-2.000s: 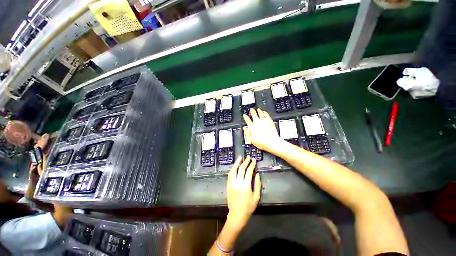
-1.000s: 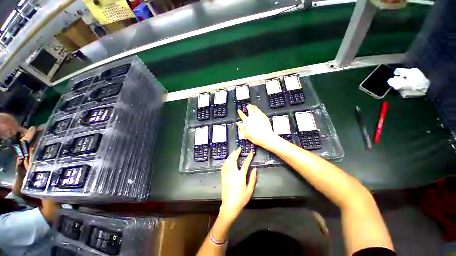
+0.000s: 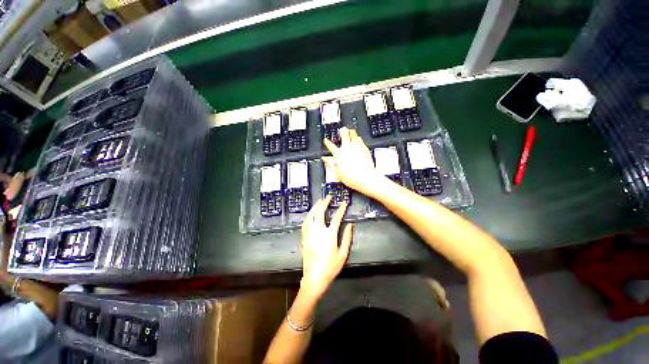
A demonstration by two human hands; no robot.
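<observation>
A clear blister tray (image 3: 462,186) holds two rows of black keypad phones with lit whitish screens. My right hand (image 3: 354,165) reaches over the tray, its fingertips on the keys of the back-row middle phone (image 3: 331,114). The hand partly covers the front-row phone below it and the one beside it. My left hand (image 3: 324,242) is at the tray's front edge, palm down, its fingertips on the keys of the front-row middle phone (image 3: 337,193). Both phones lie in their pockets; neither hand grips one.
A tall stack of loaded trays (image 3: 167,185) stands left, more loaded trays (image 3: 171,330) lower left. A red marker (image 3: 524,155), dark pen (image 3: 501,163), smartphone (image 3: 523,97) and white wad (image 3: 567,99) lie right. Dark ribbed stacked trays (image 3: 619,92) stand far right. A person's arm shows at left.
The camera view has shifted, so the tray and bench appear higher and further left. Both hands stay over the same middle phones, with small finger movements.
</observation>
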